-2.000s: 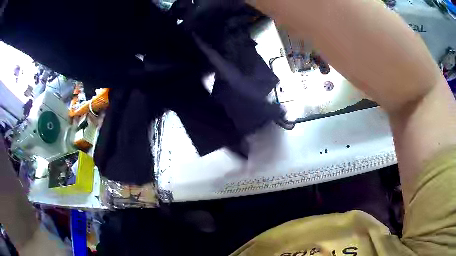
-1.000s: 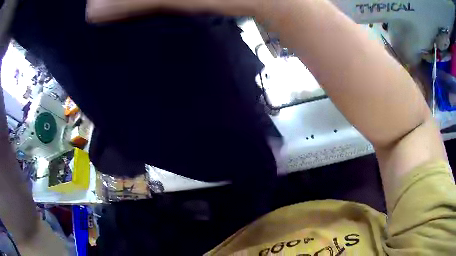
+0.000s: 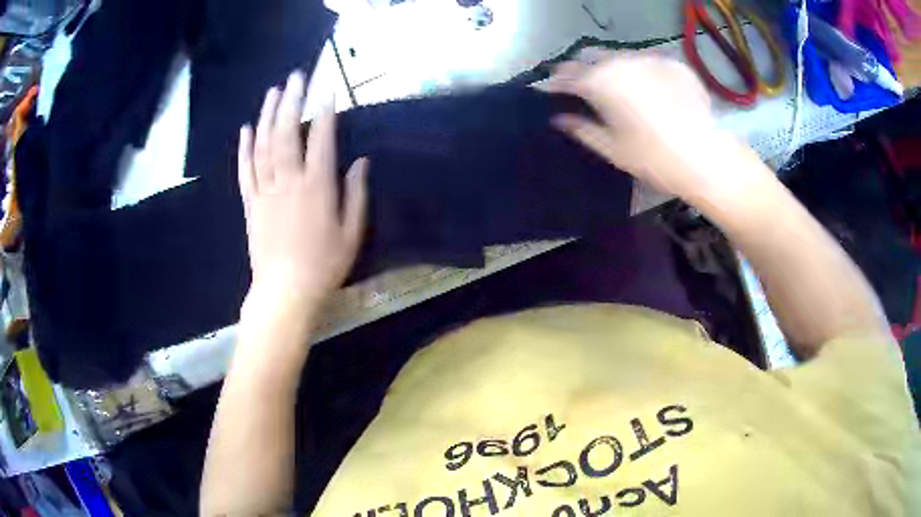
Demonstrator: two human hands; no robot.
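Black fabric [image 3: 444,151] lies spread across the white sewing table, with a long piece running left to right and more black cloth bunched at the left. My left hand [image 3: 293,192] lies flat on the cloth left of centre, fingers spread, palm down. My right hand [image 3: 636,116] is over the upper right part of the cloth, slightly blurred, with its fingers apart and black cloth showing between them. The needle area is not clearly seen.
Scissors with red and orange handles [image 3: 745,63] lie right of my right hand. A blue holder [image 3: 826,76] with pink items is at the upper right. A yellow box [image 3: 38,392] stands at the lower left, near a taped brown patch [image 3: 126,409].
The black cloth has come down from a raised bundle and lies flatter on the table. Both hands are now in view on it. The view has shifted, showing the scissors.
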